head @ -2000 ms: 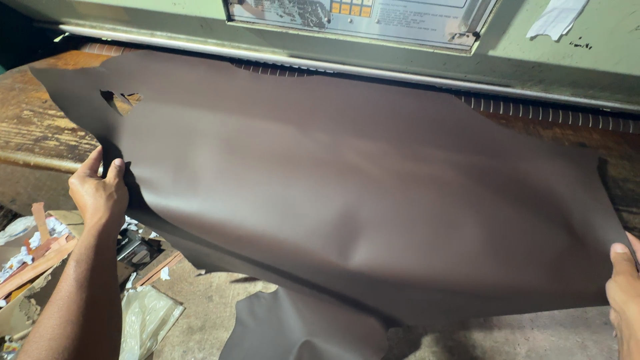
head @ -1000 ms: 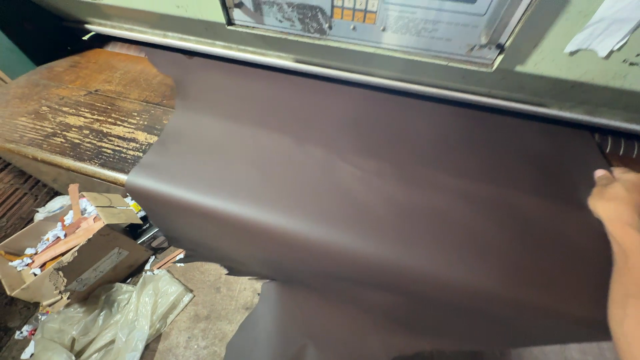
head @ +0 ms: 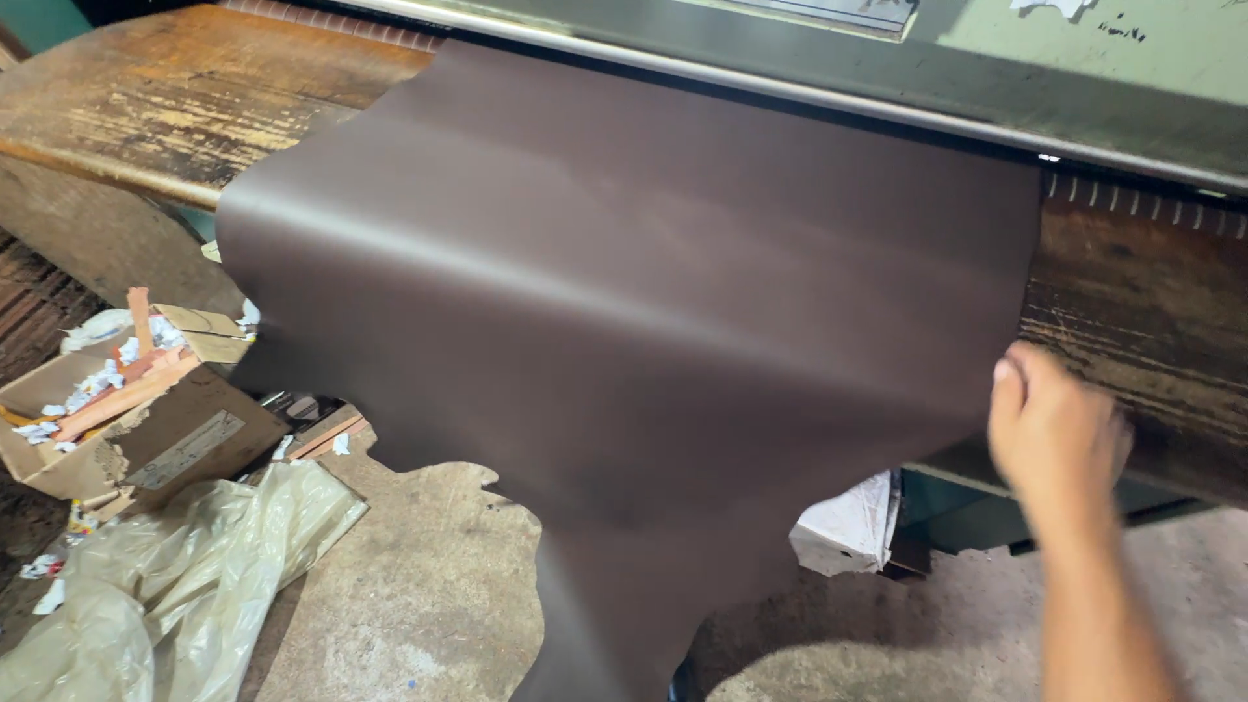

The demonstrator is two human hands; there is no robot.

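Note:
A large dark brown sheet of leather (head: pixel 624 253) lies over the worn wooden table of a green machine. Its far edge reaches under the machine's metal bar (head: pixel 780 107), and its near part hangs over the table edge toward the floor. My right hand (head: pixel 1058 439) pinches the leather's right edge between thumb and fingers, slightly blurred. My left hand is out of view.
The worn wooden table (head: pixel 175 107) shows on both sides of the leather. At the lower left are a torn cardboard box (head: pixel 205 429) of scraps and a crumpled plastic bag (head: pixel 185 565). A white object (head: pixel 848 526) stands below the table on the concrete floor (head: pixel 419 585).
Two seconds ago my left hand held the leather's left edge; it has left the view. The leather's far edge has gone under the bar, and more of the sheet hangs down in front.

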